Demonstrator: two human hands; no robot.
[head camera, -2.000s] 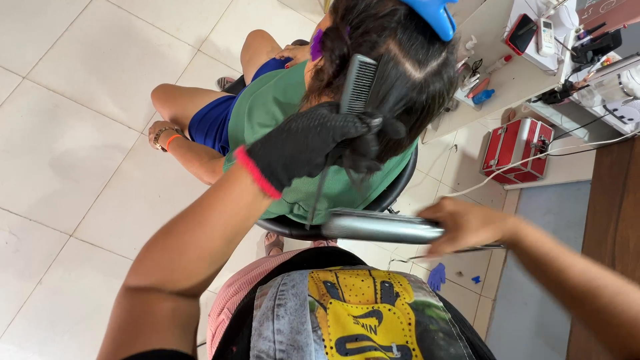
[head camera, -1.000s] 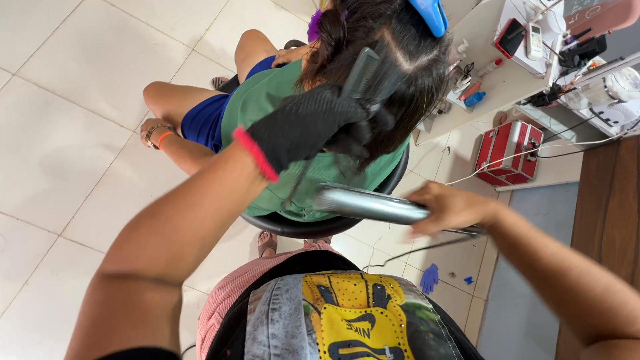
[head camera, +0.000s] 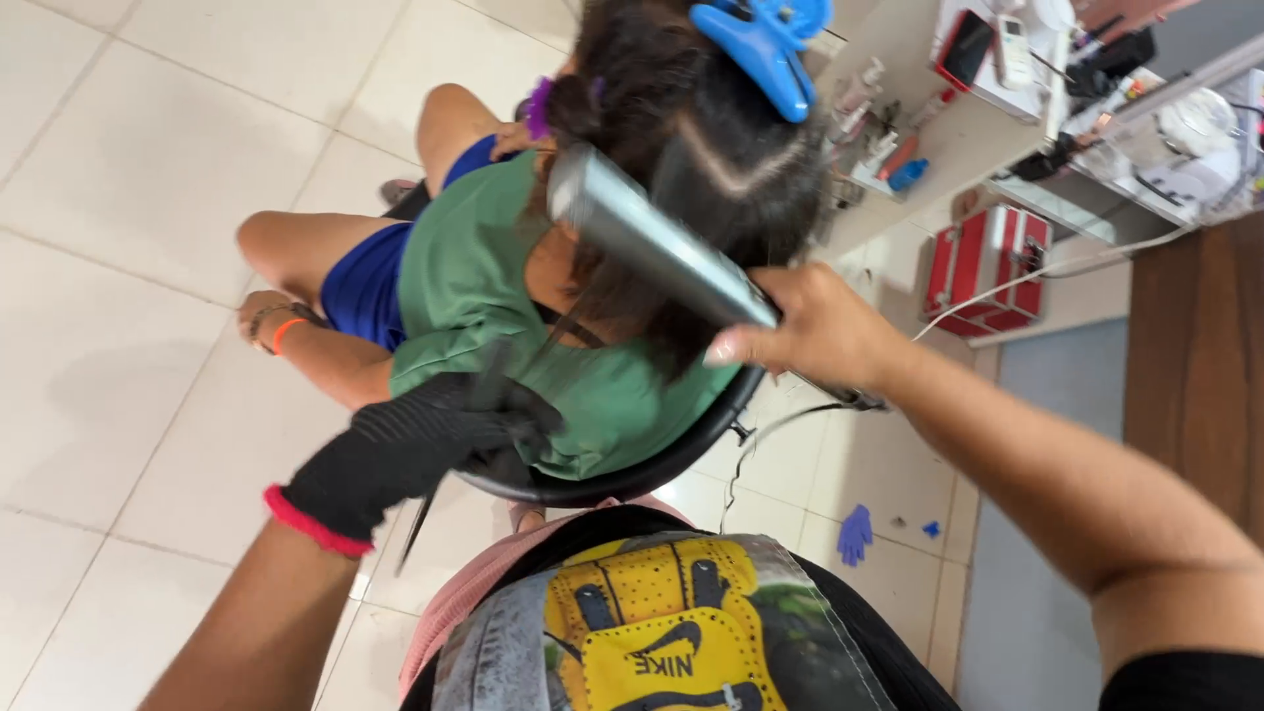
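My left hand (head camera: 454, 425), in a black glove with a red cuff, is closed on a dark tail comb (head camera: 487, 375) beside the green shirt (head camera: 474, 247) of a seated person. My bare right hand (head camera: 810, 326) grips a silvery hair straightener (head camera: 662, 242), blurred, which lies across the person's dark hair (head camera: 731, 197) at the back of the head. Whether hair is between its plates cannot be told. A blue claw clip (head camera: 760, 54) holds hair on top, and a purple hair tie (head camera: 538, 107) sits at the side.
A black chair back (head camera: 612, 489) curves behind the person. At the right stand a red case (head camera: 987, 267) and a counter with bottles, a phone (head camera: 965, 47) and a remote control (head camera: 1013, 51). A white cable (head camera: 1066, 265) runs past the case. A purple glove (head camera: 854, 535) lies on the tiled floor.
My left hand with the comb has moved down and left, away from the hair. The straightener in my right hand has moved up to the hair from below it.
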